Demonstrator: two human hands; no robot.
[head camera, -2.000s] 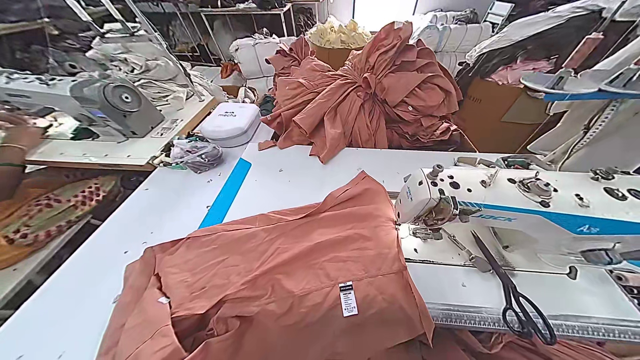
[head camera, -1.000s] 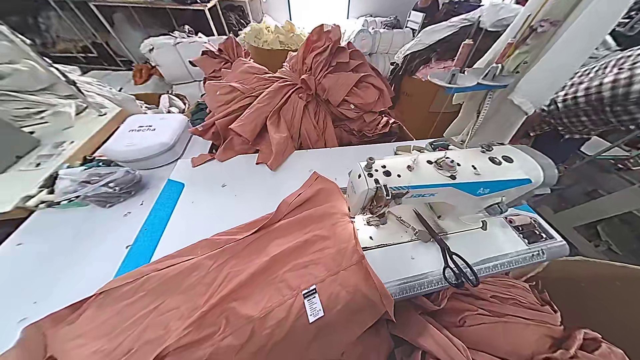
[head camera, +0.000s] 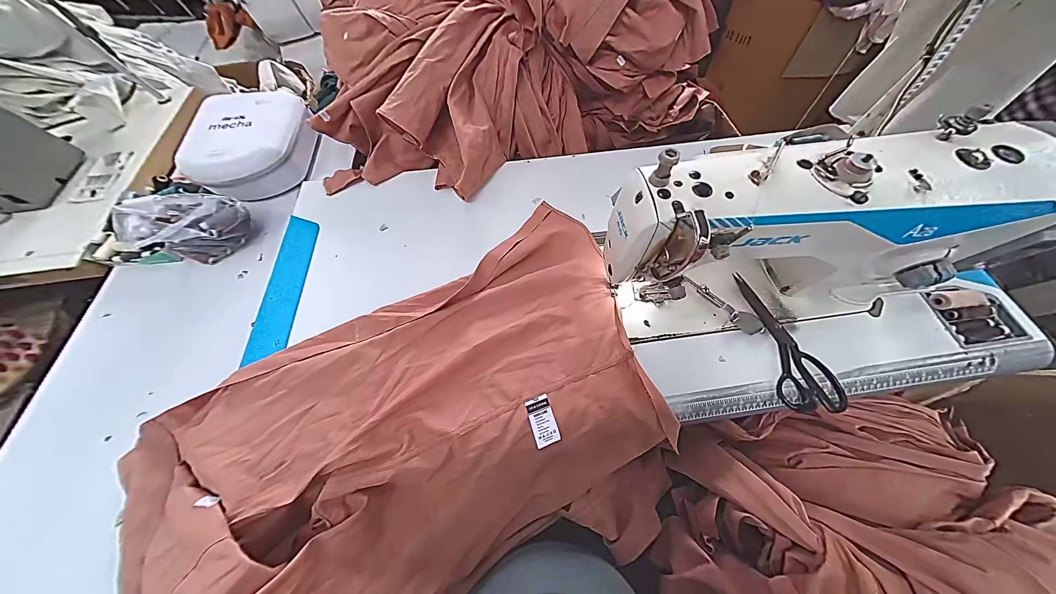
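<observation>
Neither my left hand nor my right hand shows in the head view. A rust-coloured garment (head camera: 396, 355) lies spread over the white sewing table (head camera: 363, 247), its right edge at the needle area of a Jack sewing machine (head camera: 825, 198). A white care label (head camera: 543, 421) is on the cloth near its lower right. Black-handled scissors (head camera: 792, 355) rest on the machine bed, their blades pointing up and left. Small bobbins or thread spools (head camera: 967, 313) sit in a recess at the bed's right end.
A heap of rust-coloured cloth (head camera: 495, 91) covers the table's back. At the left stand a white case (head camera: 243, 140) and a plastic bag of small things (head camera: 181, 224). More rust-coloured cloth (head camera: 825, 487) lies below the bed, beside a cardboard box (head camera: 1006, 421). A cardboard carton (head camera: 755, 70) stands behind.
The view has swung right and tilted down. The garment, the scissors and the machine keep their places relative to one another.
</observation>
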